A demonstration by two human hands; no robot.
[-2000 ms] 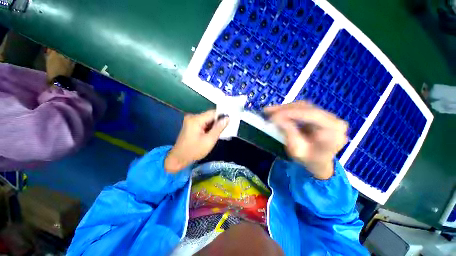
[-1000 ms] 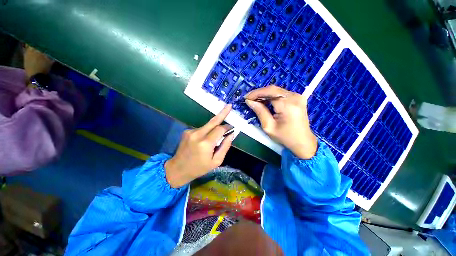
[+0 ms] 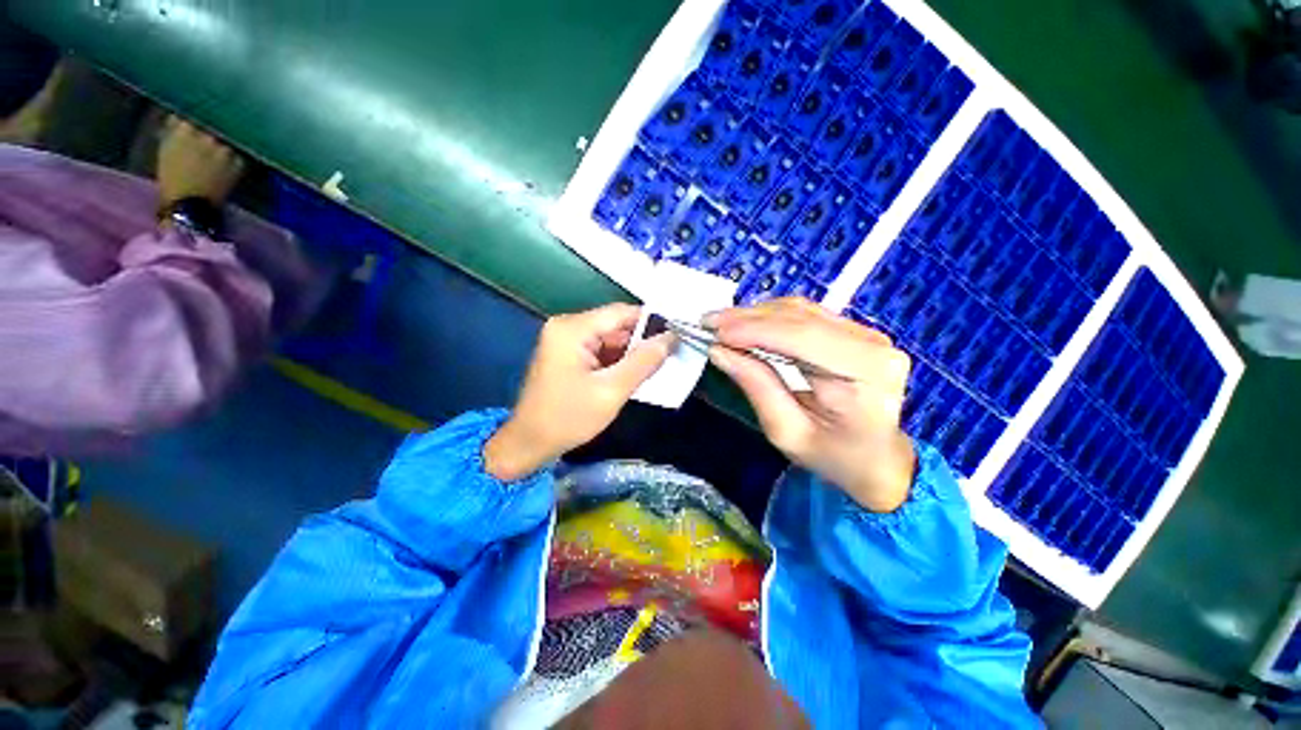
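My left hand holds a small white backing paper between thumb and fingers, just off the near edge of the tray. A small black adhesive pad shows on the paper beside my left thumb. My right hand grips thin metal tweezers, their tips at the paper by the black pad; whether they grip it I cannot tell. The large white tray lies beyond my hands, its three sections filled with glossy blue parts, many with dark round centres.
The tray lies on a green bench. A person in a pink sleeve is at the left. A brown carton is on the floor, lower left. A white item lies at the right, and part of another tray shows at lower right.
My right hand has moved off the blue parts, back toward me. My left hand has turned, and the white paper now shows broad side up between my hands, with the tweezer tips at it.
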